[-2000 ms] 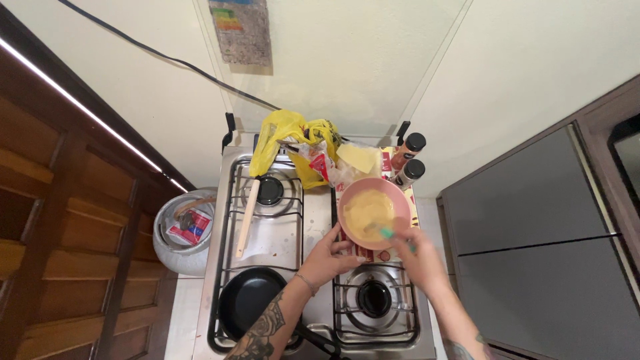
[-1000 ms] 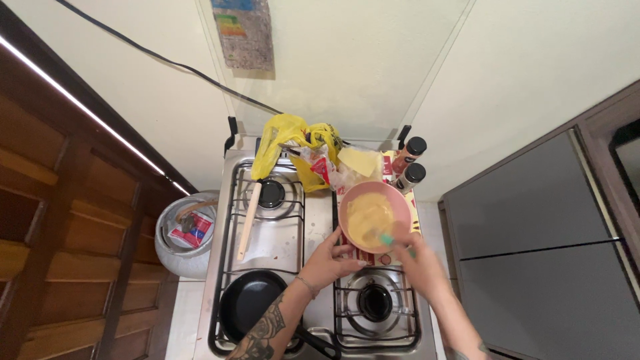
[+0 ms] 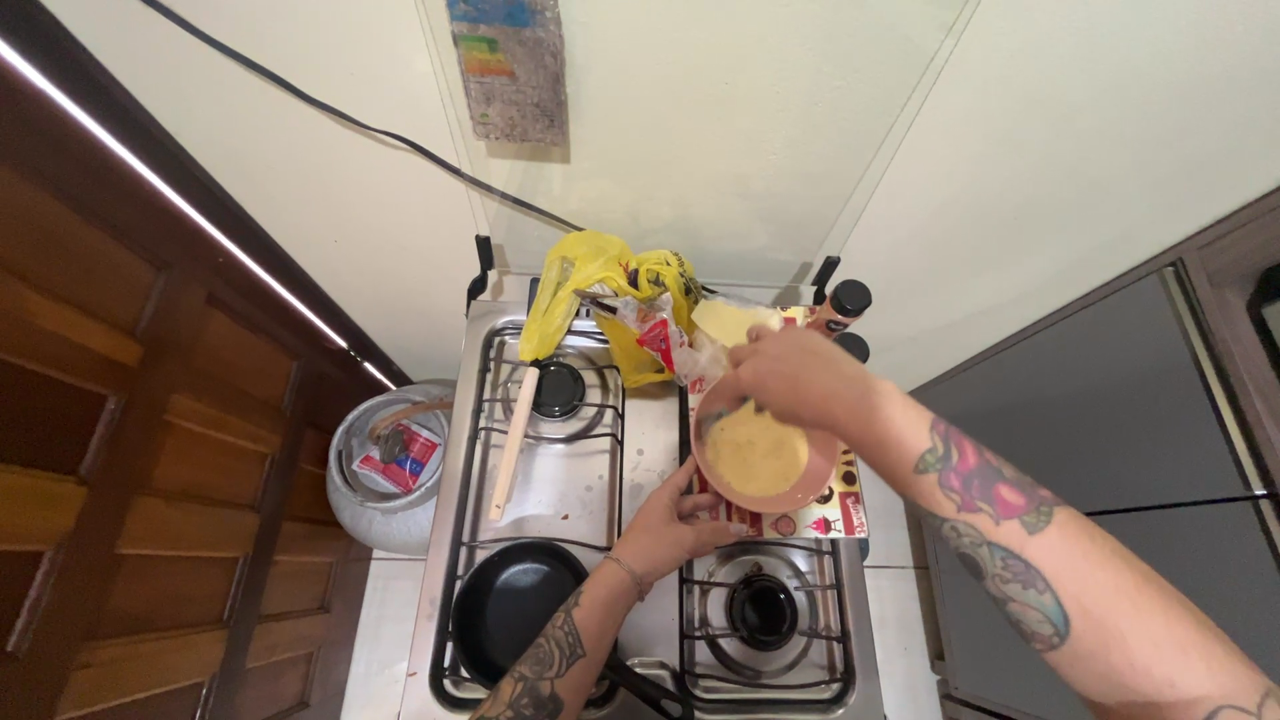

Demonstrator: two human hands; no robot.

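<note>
A pink bowl (image 3: 822, 465) with a pale yellow mixture (image 3: 757, 455) stands on a patterned mat (image 3: 855, 515) on the stove's right side. My left hand (image 3: 678, 525) grips the bowl at its lower left, fingers against its side and thumb near the base. Above the bowl's upper rim is my right hand (image 3: 800, 375), its fingers closed on a small utensil (image 3: 714, 415); only a blurred greyish part shows inside the bowl, and the rest is hidden. Behind that hand lies a pale yellow piece (image 3: 735, 322) beside clear plastic packaging (image 3: 690, 355).
A black frying pan (image 3: 510, 605) sits on the front left burner, its handle passing under my left forearm. A light-handled utensil (image 3: 513, 445) crosses the left grate. Yellow bags (image 3: 575, 285) and two black-capped jars (image 3: 850, 298) stand behind. A grey pot (image 3: 350, 500) is left of the stove.
My right hand has moved from the bowl's lower right edge up and left, over its upper rim. My left hand stays beside the bowl.
</note>
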